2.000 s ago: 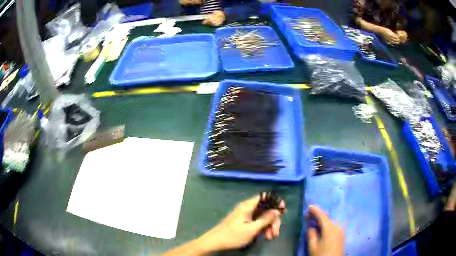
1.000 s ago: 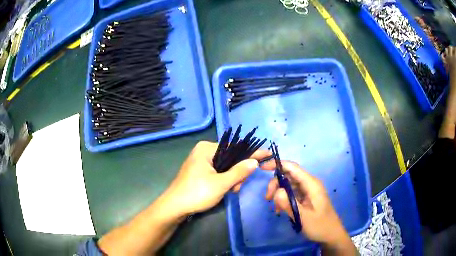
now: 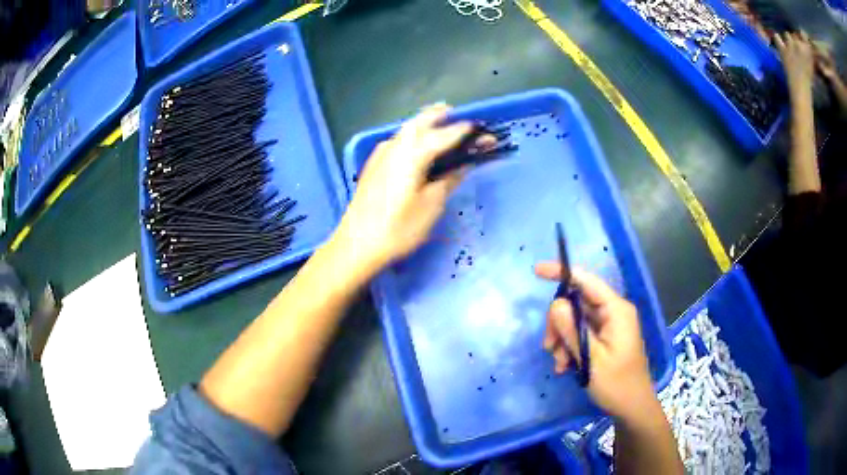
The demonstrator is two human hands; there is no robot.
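The blue work tray [image 3: 501, 297] lies in front of me with tiny black offcuts on its floor. My left hand [image 3: 404, 190] is over its upper left part, fingers curled around a bunch of thin black sleeved pieces [image 3: 455, 156]. More black pieces stick out past the fingers along the tray's top; the hand hides their left ends, so I cannot tell held from lying ones exactly. My right hand [image 3: 599, 343] holds dark thread snips [image 3: 578, 325] over the tray's right side, blades pointing up and away from the pieces.
A blue supply tray [image 3: 302, 153] full of black pieces stands left. A white sheet [image 3: 102, 371] lies at lower left. A deeper bin of white pieces [image 3: 710, 408] is at lower right. Another person's hands [image 3: 801, 56] are at upper right beside a parts tray [image 3: 757, 130].
My left hand has moved up from the tray's near left side to the row at its top. The snips have moved away from the bunch to the right. The view has shifted.
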